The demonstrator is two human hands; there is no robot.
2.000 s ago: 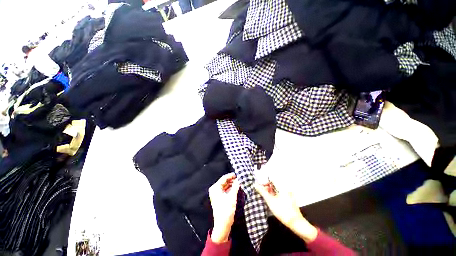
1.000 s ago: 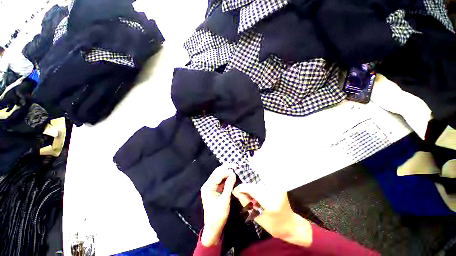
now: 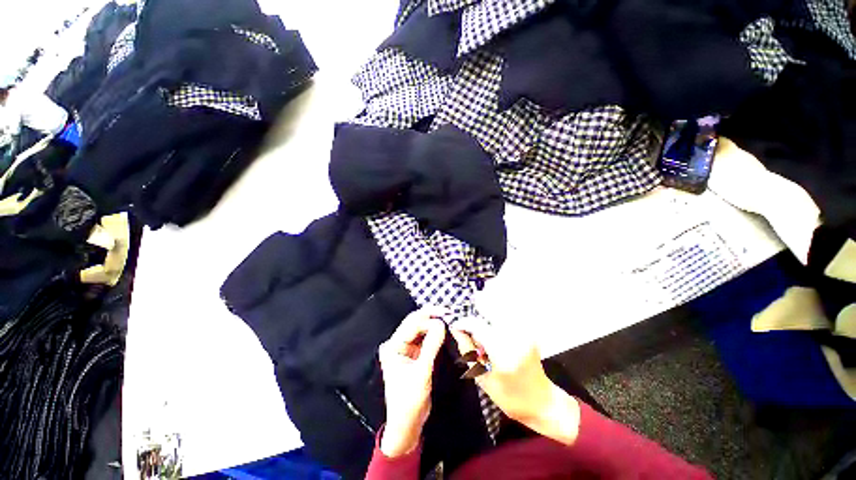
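Observation:
A padded navy garment (image 3: pixel 319 291) with a black-and-white checked lining lies on the white table, its lower part over the near edge. My left hand (image 3: pixel 411 370) pinches the garment's edge between thumb and fingertips. My right hand (image 3: pixel 507 367) is right beside it, fingertips at the same edge. A small dark, partly shiny object (image 3: pixel 472 364), possibly thread snips, shows in my right fingers; its shape is mostly hidden. The exact spot pinched is covered by the fingertips.
A large navy and checked garment pile (image 3: pixel 582 159) lies at the back right, beside a smartphone (image 3: pixel 690 155). A printed sheet (image 3: pixel 690 264) is near the right edge. Another garment pile (image 3: pixel 178 112) is at left. Cream pieces (image 3: pixel 793 311) lie over blue material (image 3: pixel 751 361).
The hands have come together at the garment edge, and the checked strip earlier spread between them is now mostly bunched or covered. The view has shifted slightly.

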